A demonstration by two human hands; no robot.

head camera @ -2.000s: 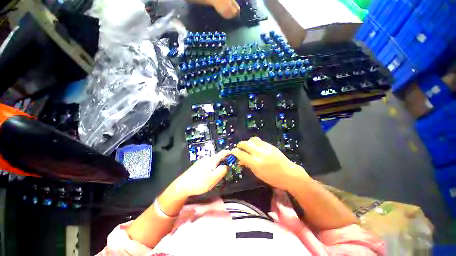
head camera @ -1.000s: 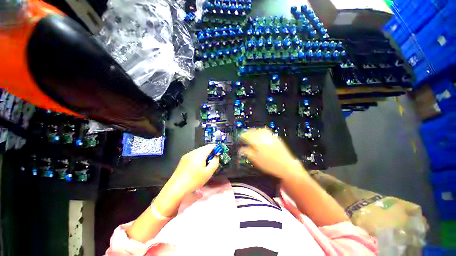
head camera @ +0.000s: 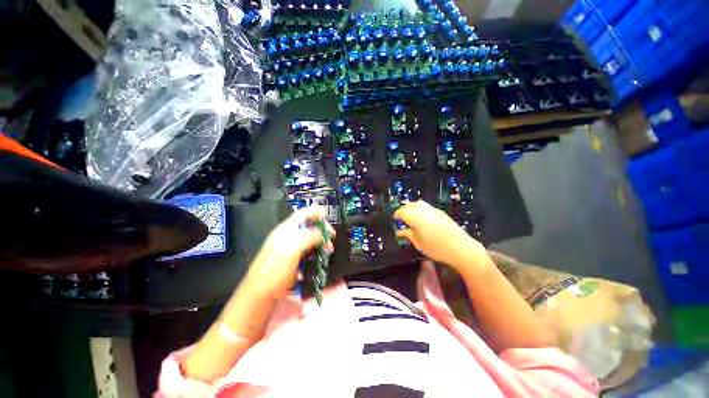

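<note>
My left hand (head camera: 299,241) holds a green circuit board strip (head camera: 319,268) near the lower left of the grid. My right hand (head camera: 426,229) has its fingertips on a small green board with a blue part (head camera: 400,225) at the grid's bottom row; whether it grips it is hard to tell. Black housings with green boards and blue components (head camera: 350,163) lie in a grid on the dark mat. A large black-and-orange screwdriver (head camera: 93,218) hangs at the left, close to the camera and in no hand.
A blue screw box (head camera: 204,225) stands left of the grid, partly behind the screwdriver. A clear plastic bag (head camera: 159,101) lies behind it. Board strips (head camera: 389,58) are stacked behind the grid. Dark stacked trays (head camera: 544,89), blue crates (head camera: 661,101) and a brown bag-like thing (head camera: 560,303) are at the right.
My hands were together on a blue-topped piece, then moved apart. My left hand now holds a green strip upright; my right hand is further right. Another person's hand at the back has left the view.
</note>
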